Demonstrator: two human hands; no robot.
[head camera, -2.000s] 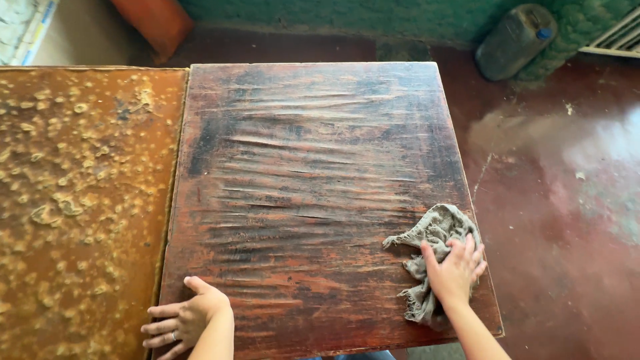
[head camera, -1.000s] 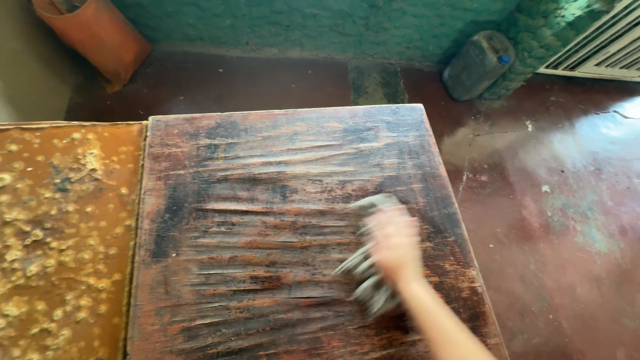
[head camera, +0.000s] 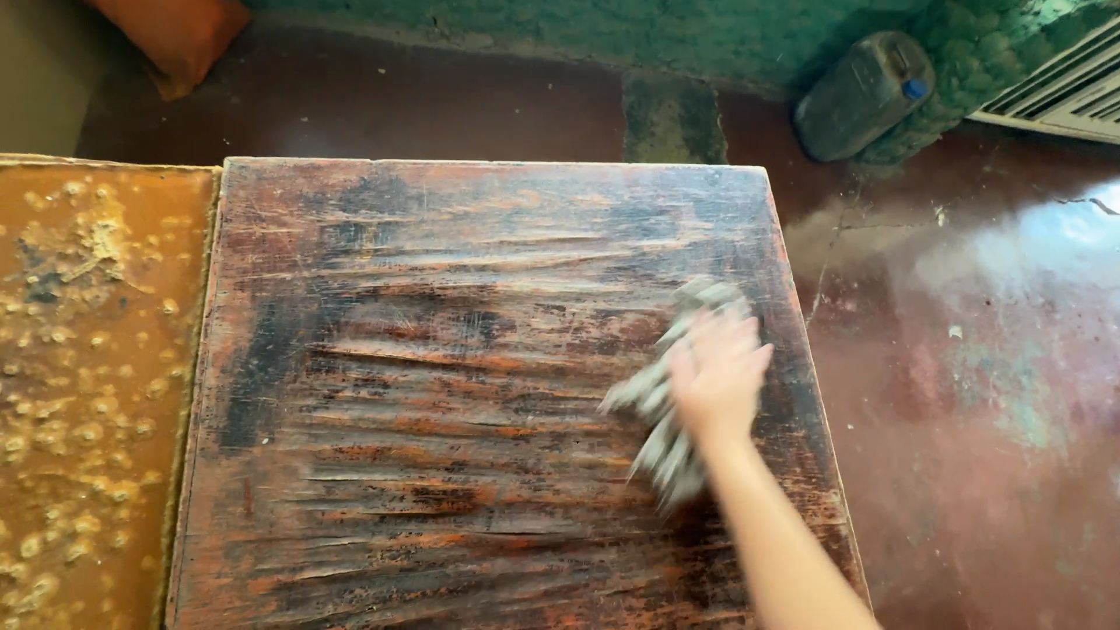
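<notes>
A worn wooden tabletop (head camera: 472, 376), dark reddish brown with raised, rippled veneer, fills the middle of the view. On its right part my right hand (head camera: 719, 372) presses a grey cloth rag (head camera: 661, 394) against the wood; hand and rag are blurred. The rag's frayed edges spread out to the left of and below my fingers. My left hand is out of view.
A yellowish-brown board (head camera: 96, 376) with blistered spots adjoins the tabletop on the left. Beyond lie a red floor (head camera: 962, 394), a grey plastic jerrycan (head camera: 862, 96) with a blue cap, an orange object (head camera: 188, 39) and a green wall (head camera: 542, 39).
My right hand and the rag have moved from the tabletop's near right corner up along its right part. My left hand, on the near left corner two seconds ago, has left the view.
</notes>
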